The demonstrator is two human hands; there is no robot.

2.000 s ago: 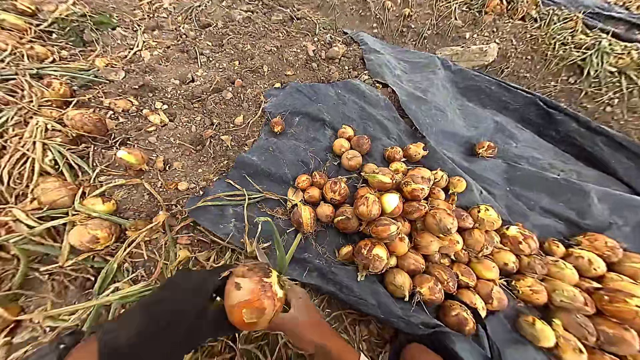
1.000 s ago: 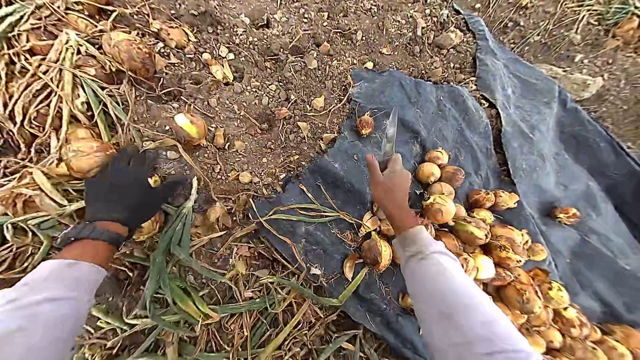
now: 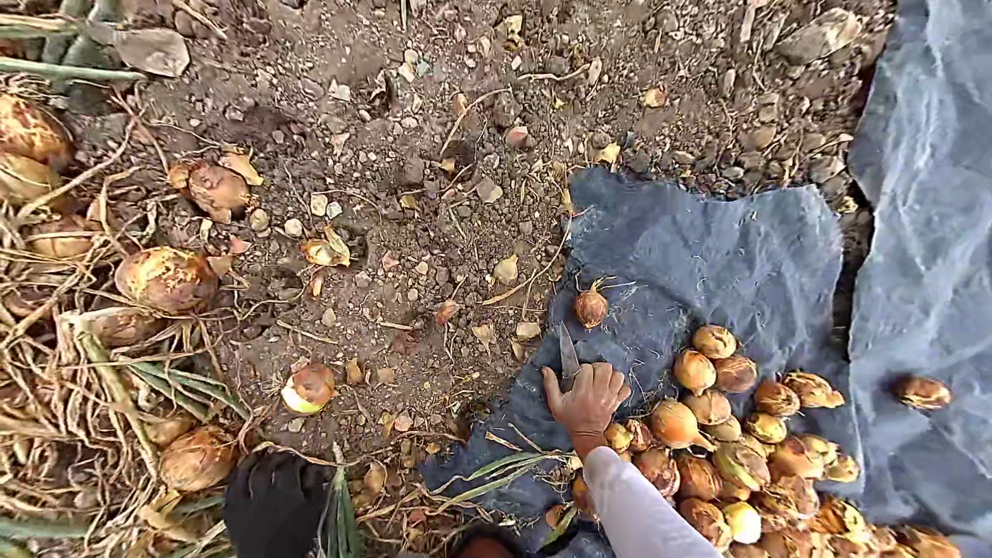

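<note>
My bare right hand (image 3: 587, 397) is closed on a knife (image 3: 568, 353), its blade pointing away from me over the dark sheet (image 3: 697, 256). A small onion with roots (image 3: 591, 307) lies just beyond the blade tip. To the right of that hand is a heap of onions (image 3: 697, 477) on the sheet. My left hand, in a black glove (image 3: 275, 504), is at the bottom left, close beside an onion (image 3: 198, 457) and some green onion leaves (image 3: 339, 515). Its fingers point away from me; whether it holds anything cannot be told.
Dry stalks with several onions (image 3: 167, 279) lie along the left. A partly pale onion (image 3: 308, 387) sits on the stony soil between the hands. A second strip of dark sheet (image 3: 922, 232) runs down the right, with one onion (image 3: 924, 393) on it.
Two seconds ago an onion with green leaves was at my hands; it is no longer in them. The hands have parted, and the knife shows in the right one. The view has shifted.
</note>
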